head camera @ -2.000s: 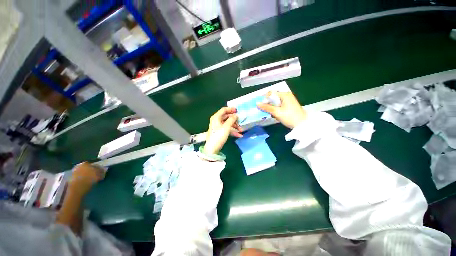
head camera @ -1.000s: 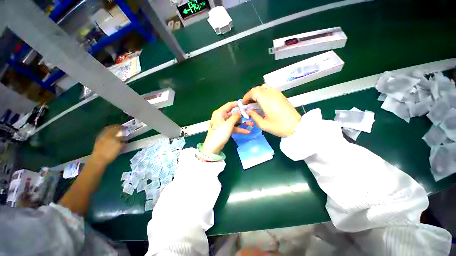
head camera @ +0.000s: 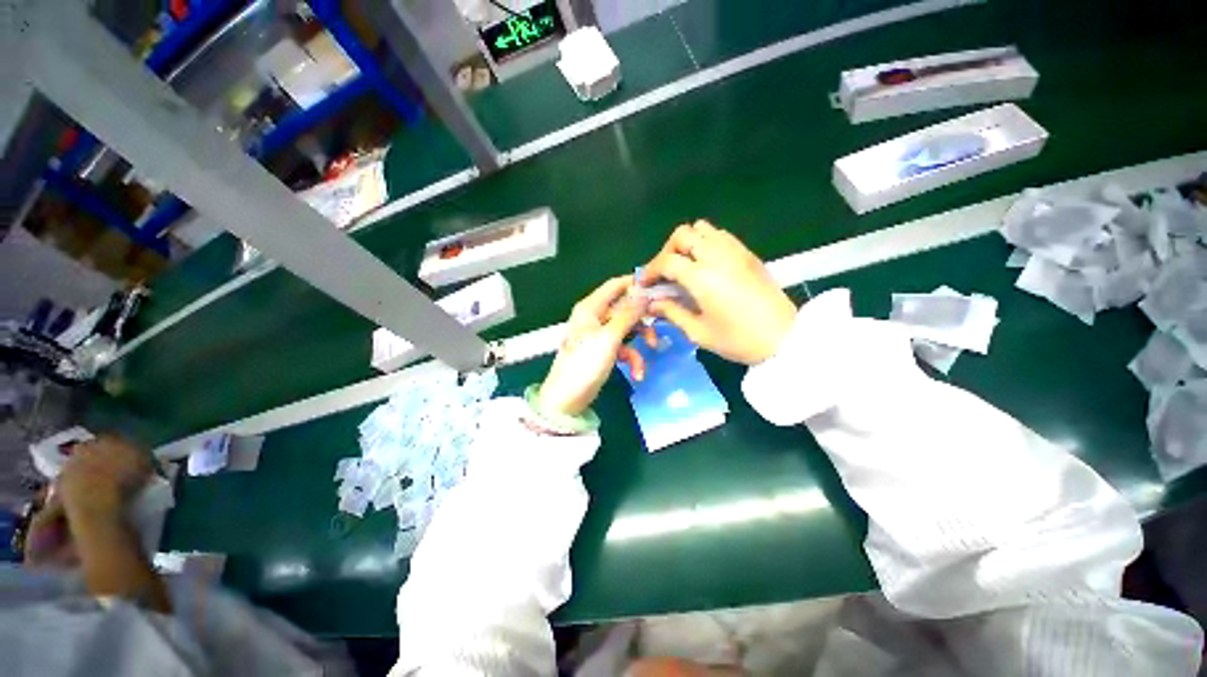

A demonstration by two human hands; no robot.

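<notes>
My left hand and my right hand meet just inside the pale rail, fingertips together on a small pale bagged item that the fingers mostly hide. A fanned stack of blue leaflets lies on the green bench right below my hands, its upper end partly covered by my fingers. A green bracelet is on my left wrist. Small pale packets are heaped to the left by the post, and white bagged pieces are heaped at the right.
On the conveyor, a white box and its lid lie at right; another pair lies nearer the slanting metal post. Two or so loose bagged pieces lie beyond my right sleeve. A co-worker's hand is at far left.
The boxes on the conveyor have moved right, and the left pair has emerged past the post. My hands have left the box and stay together over the leaflets. The co-worker's arm has drawn back left.
</notes>
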